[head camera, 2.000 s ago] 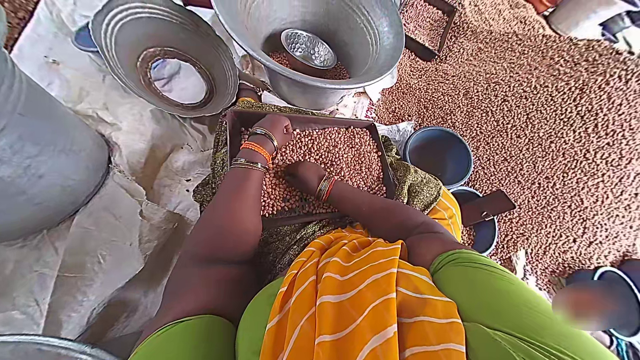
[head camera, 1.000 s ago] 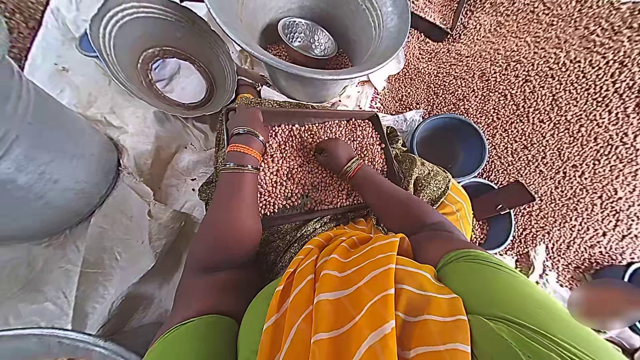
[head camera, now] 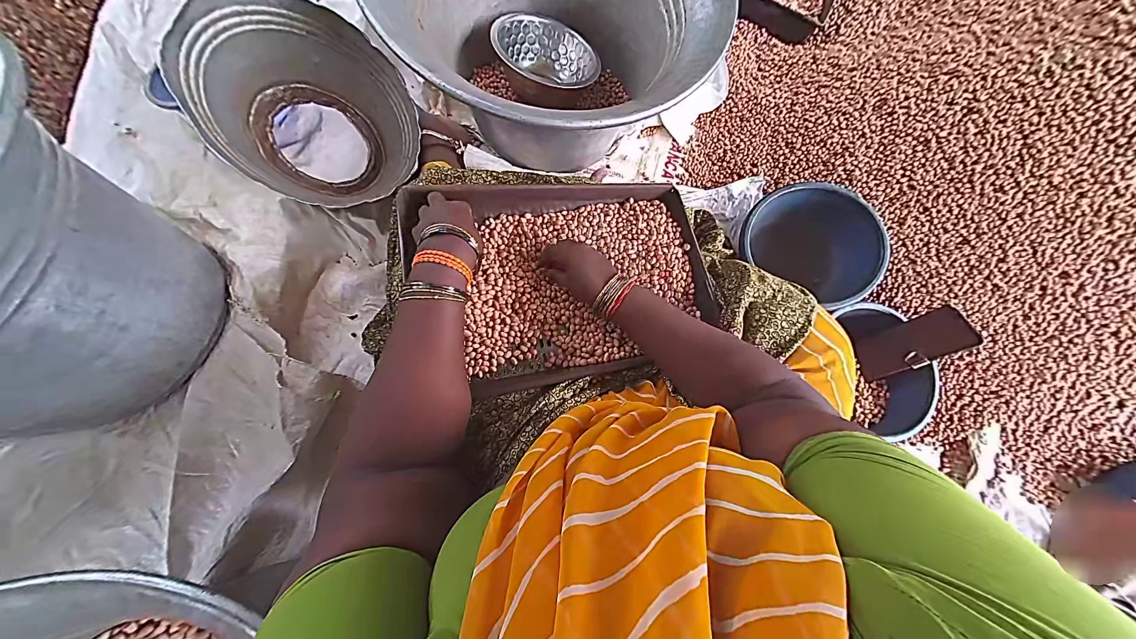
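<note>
A rectangular dark metal tray (head camera: 568,193) lies across my lap on patterned cloth, filled with reddish-brown nuts or seeds (head camera: 621,231). Inside its upper left corner rests my left hand (head camera: 445,217), bent at the fingers; whether it holds anything is hidden. My right hand (head camera: 577,268) is over the middle of the nuts, fingertips bunched down at them, and what lies between the fingers cannot be seen. Near the tray's lower edge a small patch of its dark bottom shows through the nuts.
Beyond the tray stand a large aluminium basin (head camera: 568,142) holding nuts and a perforated metal bowl (head camera: 546,51), and a tilted metal vessel (head camera: 222,98). Two blue tubs (head camera: 816,244) are at right, one with a brown flat object (head camera: 919,342) across it. Nuts cover the floor (head camera: 1003,222).
My left hand has moved from over the nuts to the tray's upper left corner. My right hand has shifted slightly within the tray since the earlier frames.
</note>
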